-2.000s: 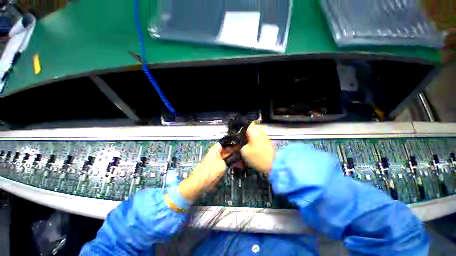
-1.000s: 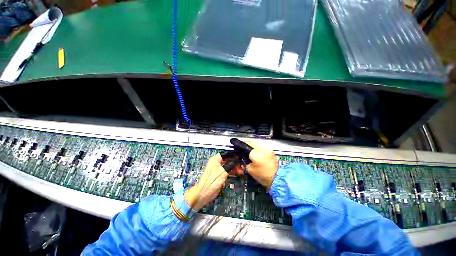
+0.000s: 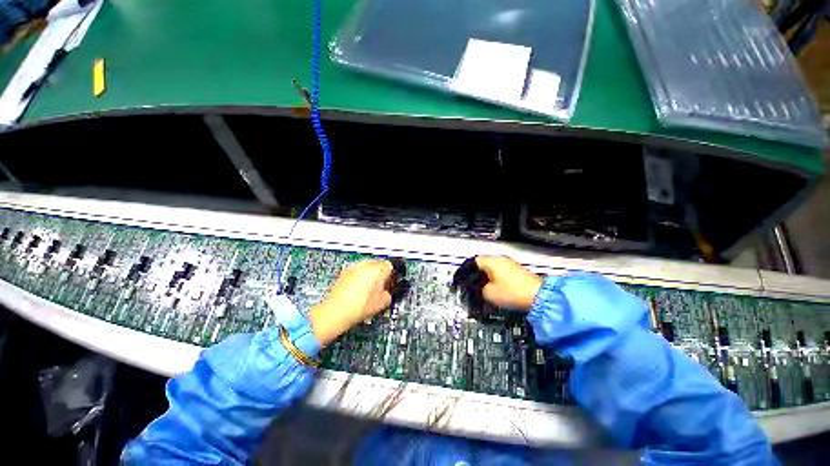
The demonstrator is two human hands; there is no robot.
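Note:
A long band of green circuit boards (image 3: 437, 341) runs across the view, with dark upright parts on many of them. My left hand (image 3: 359, 293) is over the boards left of centre, its fingers curled and black-covered at the tips. My right hand (image 3: 499, 284) is over the boards right of centre, also with black-covered fingertips curled down. The hands are apart. The dark fingertips blend with the dark parts, so I cannot tell whether either hand holds a part.
A white rail (image 3: 409, 244) runs behind the boards. Beneath the green bench (image 3: 218, 59) are a long tray (image 3: 409, 218) and a dark bin (image 3: 582, 226). A blue coiled cord (image 3: 320, 136) hangs to my left wrist. Clear plastic trays (image 3: 719, 68) lie on the bench.
My hands were close together over the boards and have moved apart, left hand to the left, right hand to the right. The blue cord now stretches to my left wrist.

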